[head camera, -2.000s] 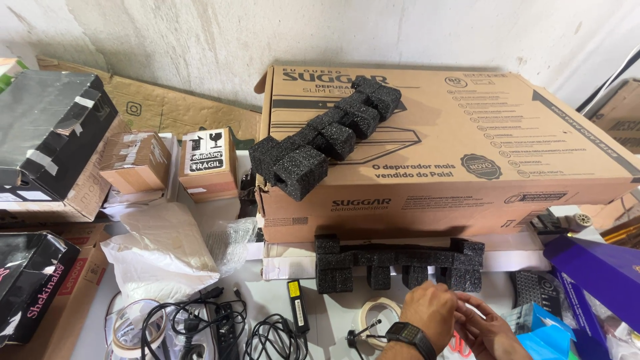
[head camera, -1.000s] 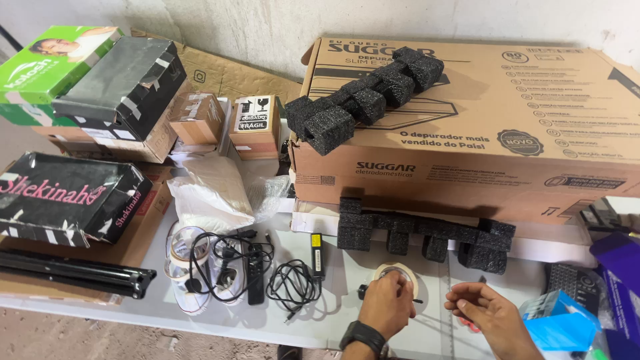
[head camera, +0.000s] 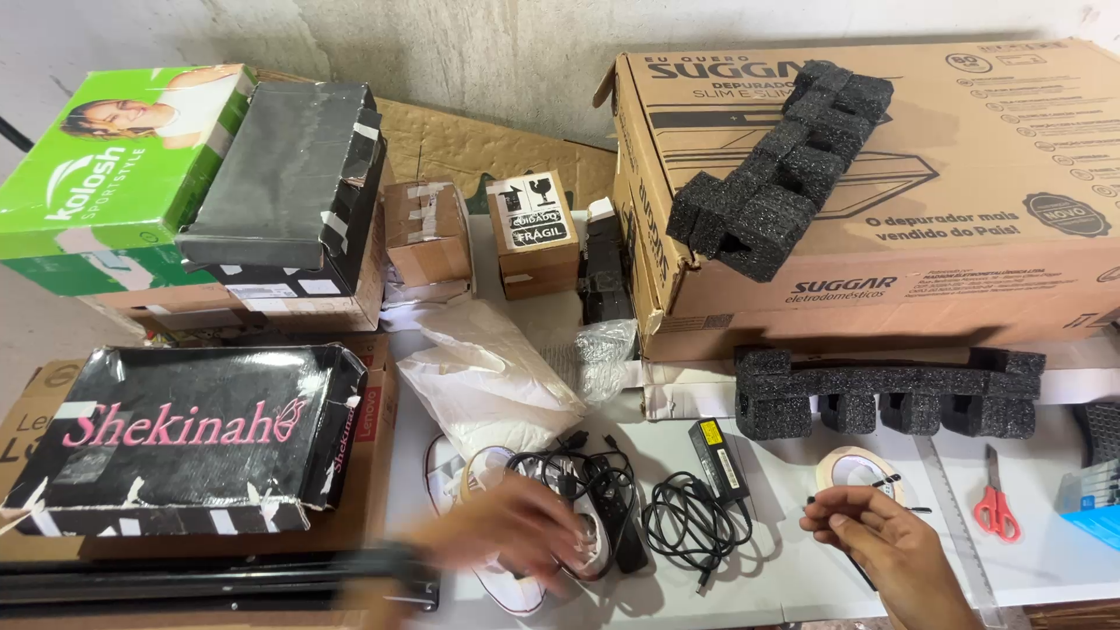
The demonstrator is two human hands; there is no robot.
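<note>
Blurred by motion, my left hand is over white sneakers and a tangle of black cables; whether it touches them I cannot tell. My right hand pinches a thin black cable tie between thumb and fingers. Just behind it lies a roll of masking tape with thin black pieces across it. Between the hands rests a black power adapter with its coiled cord. Red-handled scissors and a clear ruler lie to the right of my right hand.
A large cardboard box stands at the back right with a black foam insert on top. Another foam insert lies before it. Shoe boxes are stacked at left, near a black box, small cartons and a white bag.
My left hand has moved left, from beside the tape roll to over the sneakers and cables. The view has swung left. The scissors and ruler now show plainly.
</note>
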